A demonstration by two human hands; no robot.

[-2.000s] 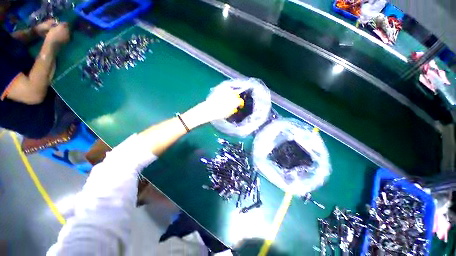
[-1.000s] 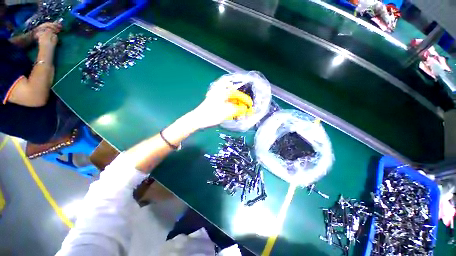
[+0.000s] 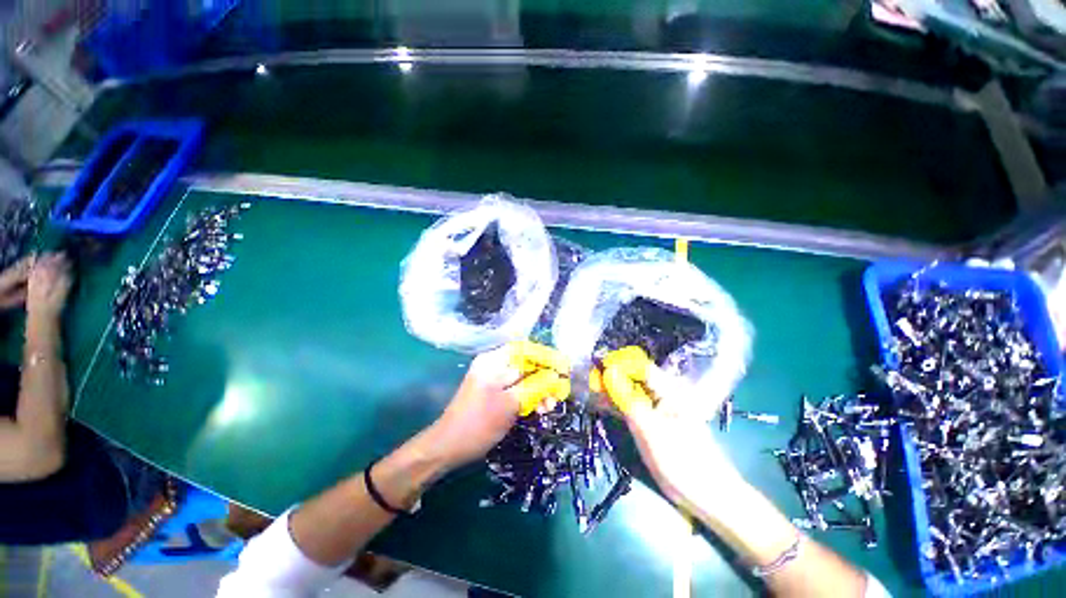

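My left hand (image 3: 514,391), with yellow finger cots, is over the back of a black-and-silver parts pile (image 3: 544,467). My right hand (image 3: 637,397), also in yellow cots, is close to its right, at the front rim of the right clear bag (image 3: 727,339). Both hands have their fingers bent together and their fingertips face each other across a small gap. A tiny dark spot shows at the right fingertips; whether either hand holds a part is too small to tell. The left clear bag (image 3: 427,286) stands open behind my left hand. Both bags hold small dark parts.
A blue tray (image 3: 918,491) heaped with black-silver parts is at right, with loose parts (image 3: 836,456) beside it. Another pile (image 3: 175,286) and a blue tray (image 3: 135,210) are at left, near a person's arm (image 3: 41,374). A metal rail (image 3: 795,234) runs behind.
My left hand has come out of the left bag and moved toward the parts pile. My right hand and forearm have come into view. The camera view has turned.
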